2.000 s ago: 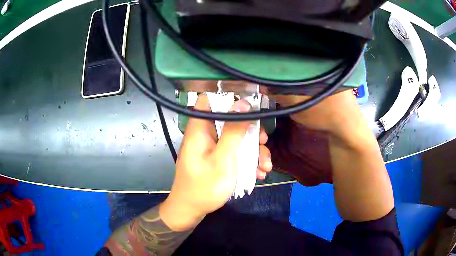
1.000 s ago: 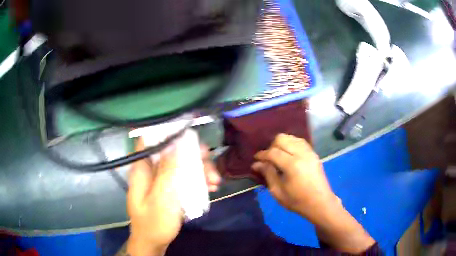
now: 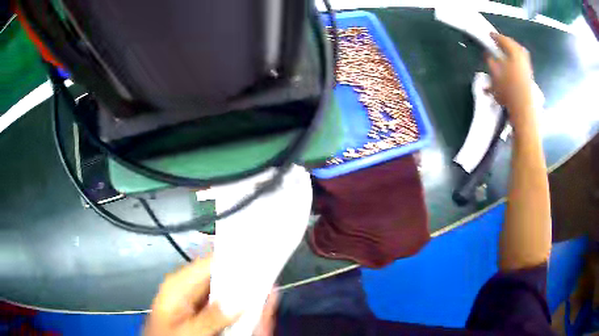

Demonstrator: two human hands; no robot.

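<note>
My left hand (image 3: 187,305), at the bottom edge, is closed on the narrow end of a broad white curved piece (image 3: 259,243). The piece's round end lies below the press head (image 3: 197,59); glare hides its detail and whether it is one piece or a stack. My right hand (image 3: 512,75) is stretched out to the far right, its fingers on the end of another white curved piece (image 3: 466,21). A further white piece (image 3: 479,131) lies below it. The rivet die is hidden.
A blue tray (image 3: 425,125) of copper-coloured rivets (image 3: 387,85) stands right of the press. A maroon cloth (image 3: 377,210) hangs at the bench edge. A black-handled tool (image 3: 483,174) lies at right. Black cables (image 3: 141,226) loop before the press. A phone (image 3: 98,187) is partly hidden at left.
My right hand has left the maroon cloth and reached up and right to the white pieces. My left hand has moved down, and the held white piece shows more fully. The view has shifted right.
</note>
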